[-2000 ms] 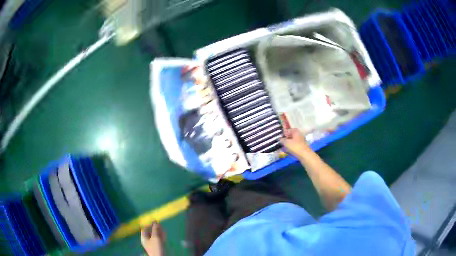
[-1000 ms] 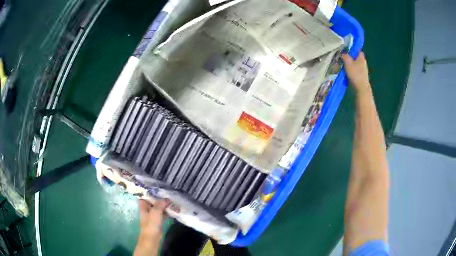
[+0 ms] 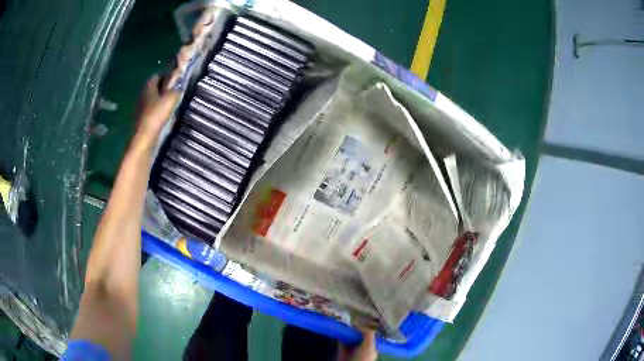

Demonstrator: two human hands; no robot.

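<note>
A blue plastic basket (image 3: 261, 303) lined with newspaper (image 3: 303, 247) is held up in front of me, its long side nearest me. A row of dark, shiny steel tubes (image 3: 226, 120) lies side by side in its left end. My left hand (image 3: 157, 106) grips the left end over the liner; its fingertips are hidden. My right hand (image 3: 364, 347) holds the near rim towards the right corner, cut off by the bottom edge of the picture.
A dark green surface with shiny film (image 3: 49, 106) stands at the left. A pale grey surface (image 3: 565, 233) stands at the right. The green floor has a yellow line (image 3: 428, 39) beyond the basket. My dark-clothed legs (image 3: 219, 328) are below the basket.
The basket has come up close from low down and then turned clockwise, bringing the tubes to the upper left. My left hand has moved up and my right hand down with it.
</note>
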